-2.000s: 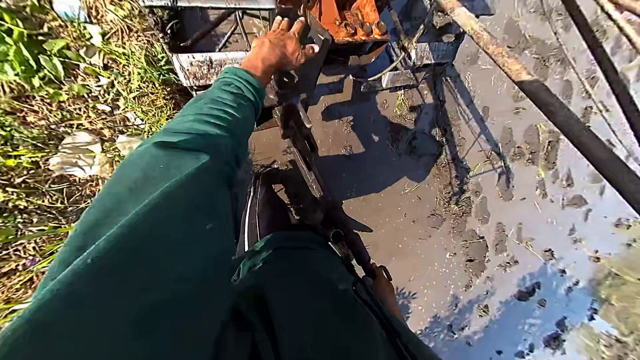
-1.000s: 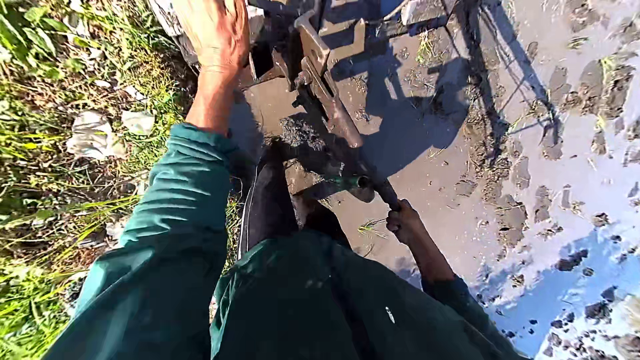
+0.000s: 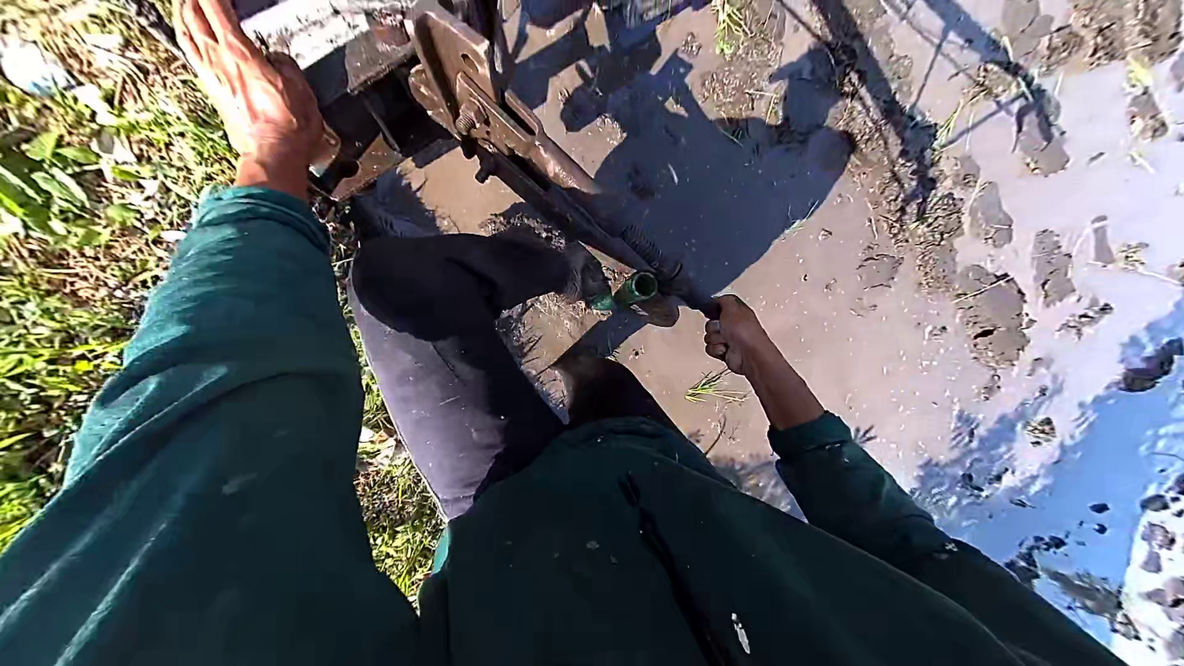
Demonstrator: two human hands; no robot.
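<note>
My left hand [image 3: 254, 92] lies with its fingers together and extended against the worn edge of a muddy machine frame [image 3: 338, 51], at the upper left. From that frame a brown metal bar with a slotted bracket [image 3: 532, 153] slants down to the right. My right hand [image 3: 735, 335] is closed around the dark end of this bar. A green tube with an open end [image 3: 638, 288] sticks out beside the bar, just left of my right hand. My legs stand below the bar, one knee bent, the feet hidden or in shadow.
Wet grey mud [image 3: 795, 314] with footprints stretches to the right, with water [image 3: 1101, 444] reflecting the sky at the lower right. A grassy bank [image 3: 55, 305] runs down the left side. The machine's shadow falls across the mud.
The orange part of the machine, seen two seconds ago, is out of view. My right hand, mostly hidden then, now shows on the bar's end. One knee has come up and bent.
</note>
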